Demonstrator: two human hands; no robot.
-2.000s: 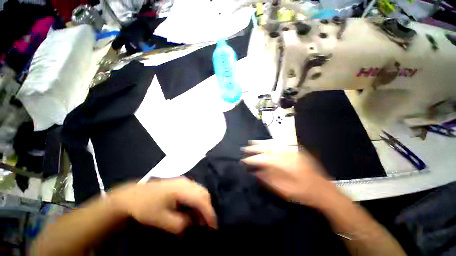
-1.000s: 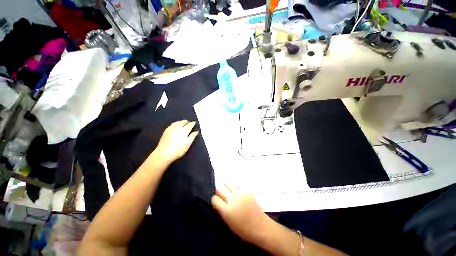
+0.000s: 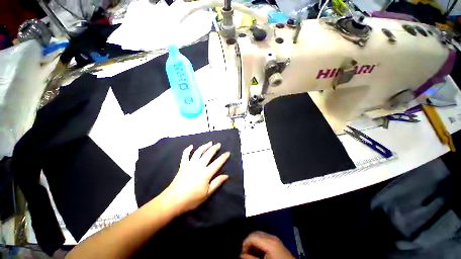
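Note:
A black fabric piece (image 3: 156, 172) lies on the white table with its top right corner just below the presser foot (image 3: 236, 112), and its lower part hangs over the front edge. My left hand (image 3: 199, 177) lies flat on it, fingers spread. My right hand (image 3: 265, 247) is cut off by the bottom edge, beside the hanging cloth, fingers curled; whether it holds the cloth is hidden. The white sewing machine (image 3: 303, 66) reads HIKARI. A black rectangular panel (image 3: 306, 141) lies under its arm.
More black pieces (image 3: 83, 177) lie at the left. A bright blue lamp head (image 3: 184, 83) is left of the needle. Dark blue snips (image 3: 371, 141) lie right of the panel, near a ruler scale (image 3: 323, 177). A yellow strip (image 3: 439, 127) is at far right; grey fabric (image 3: 419, 202) is below.
The view has shifted right. The worked piece now lies apart from the left pieces, its corner near the foot. My left hand is flat on it; my right hand has moved down below the table edge.

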